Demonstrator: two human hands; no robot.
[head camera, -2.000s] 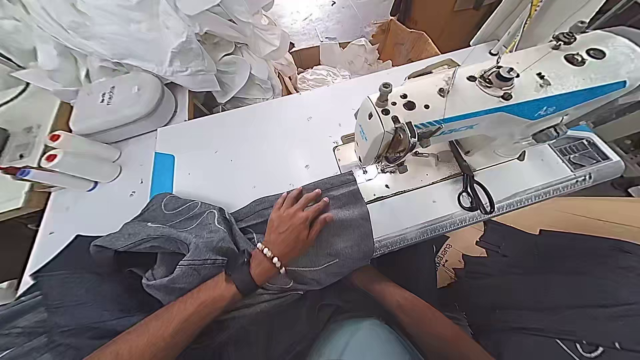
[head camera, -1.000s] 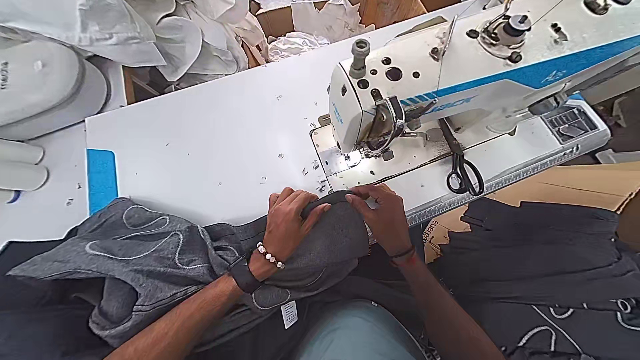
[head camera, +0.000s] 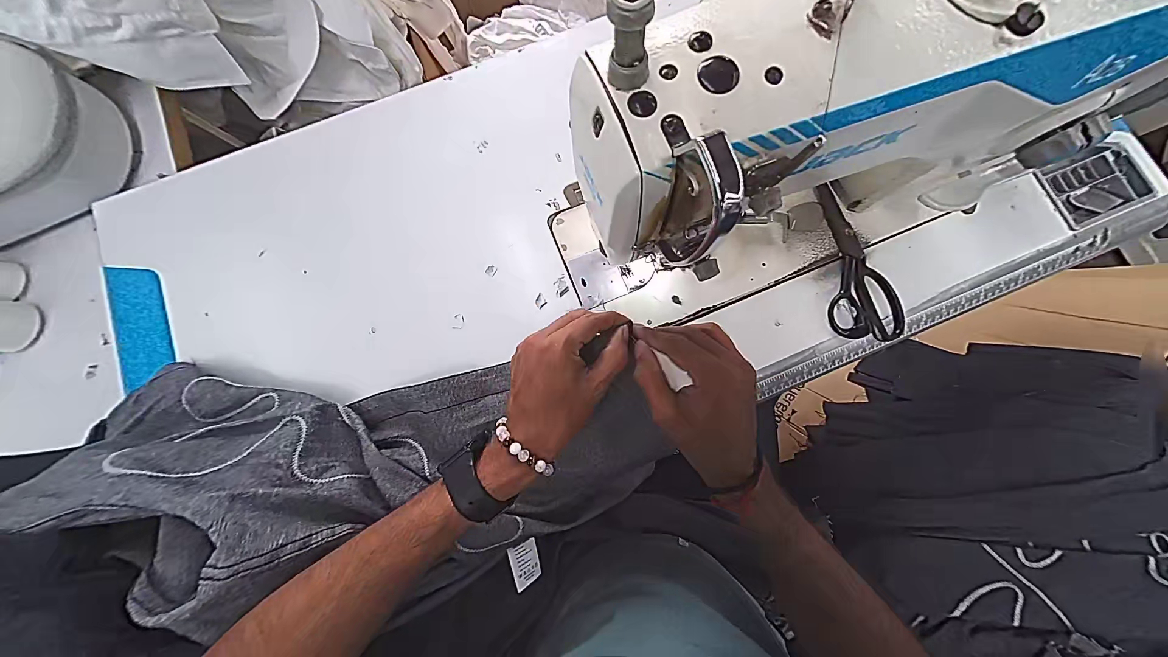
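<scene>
A dark grey garment (head camera: 438, 397) with light cord on it lies along the front of the white table and over my lap. My left hand (head camera: 566, 383), with a bead bracelet and a black watch at its wrist, pinches the garment's edge. My right hand (head camera: 703, 392) pinches the same edge, its fingertips almost touching those of my left. Both hands are just in front of the needle area of a white and blue Jack sewing machine (head camera: 721, 155). A white care label (head camera: 524, 565) hangs from the garment.
Black-handled scissors (head camera: 862, 297) lie on the machine bed at the right. Dark fabric pieces (head camera: 985, 447) lie over cardboard (head camera: 1049, 306) at the lower right. White cloth (head camera: 319, 55) is piled behind the table (head camera: 319, 265), whose top bears scattered thread bits.
My left hand has gone from lying flat on the garment to pinching its edge. My right hand, earlier partly hidden beneath the cloth, has come up to the edge. The view has moved closer.
</scene>
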